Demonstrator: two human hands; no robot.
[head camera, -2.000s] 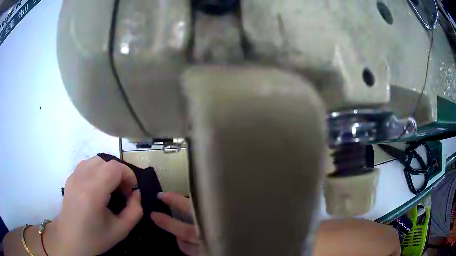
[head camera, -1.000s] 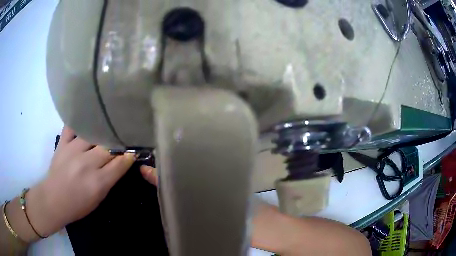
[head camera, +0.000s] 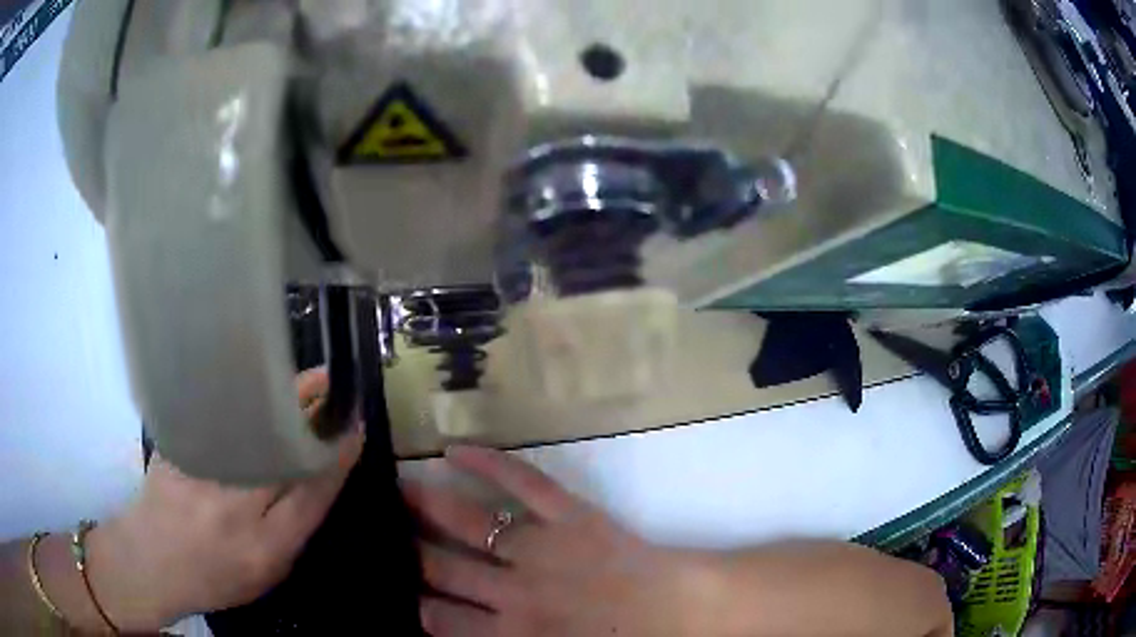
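Note:
The black fabric (head camera: 361, 548) runs from the lower edge of the picture up towards the needle area of the cream sewing machine (head camera: 797, 75). My left hand (head camera: 255, 523) lies on its left side, with the fingers partly hidden behind the pale rounded guard (head camera: 187, 261). My right hand (head camera: 536, 548), with a ring, rests flat along its right side, fingers slightly apart. The needle and presser foot are mostly hidden behind the guard. The tension assembly (head camera: 586, 187) stands out in front of the head.
A small black piece (head camera: 810, 352) lies on the machine bed below the green control panel (head camera: 922, 243). Black-handled scissors (head camera: 988, 396) lie right of it. A lime green basket (head camera: 1000, 560) stands beyond the table edge at the lower right.
The view has shifted right, so the machine head appears further left. My right hand, mostly hidden by the guard before, now shows beside the fabric. My left hand appears lower than one second ago.

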